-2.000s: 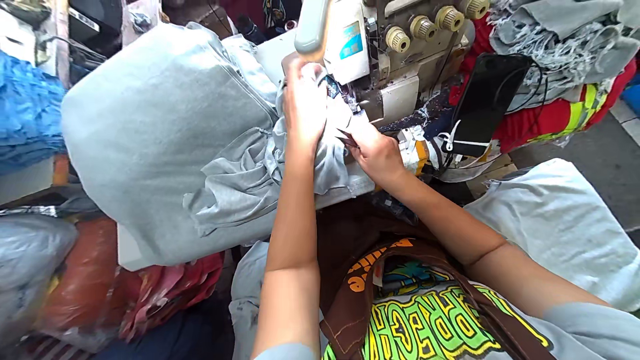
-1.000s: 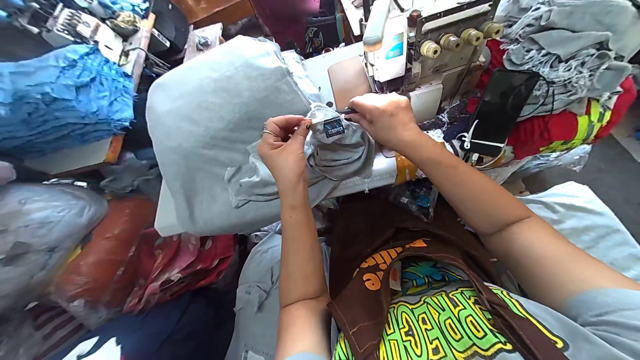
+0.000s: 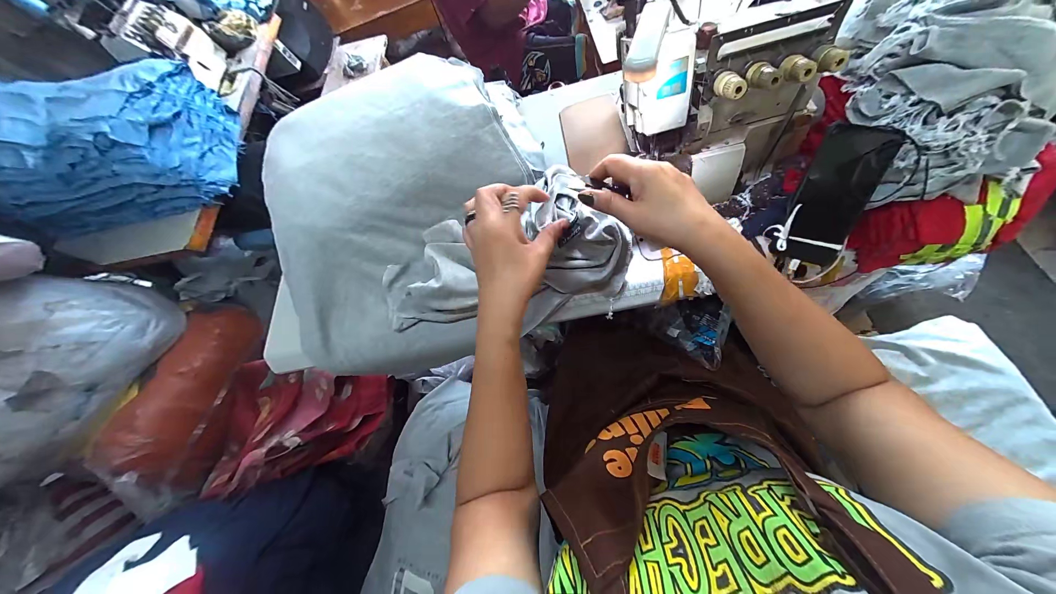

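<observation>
A bunched grey knit garment (image 3: 590, 264) lies on the front of the sewing machine table, with a small dark label showing at its gathered edge. My left hand (image 3: 507, 235), with rings on its fingers, pinches that edge beside the label. On the other side, my right hand (image 3: 652, 198) grips a small dark object at the fabric, mostly hidden by the fingers; its kind cannot be told. Behind my right hand stands an overlock sewing machine (image 3: 660, 91). A large stack of grey fabric (image 3: 388, 190) spreads to the left of the garment.
Blue cloth pieces (image 3: 115, 148) are piled on a side table at the left. Plastic-wrapped bundles (image 3: 173, 396) lie below them. At the right are a black phone-like device (image 3: 850, 190) with a white cord, grey cloth scraps (image 3: 957, 91) and a red cloth (image 3: 899, 227).
My right hand has moved from beside the machine's needle area, and the garment's edge has come away from there. The label, facing up one second ago, is now partly covered by my left fingers.
</observation>
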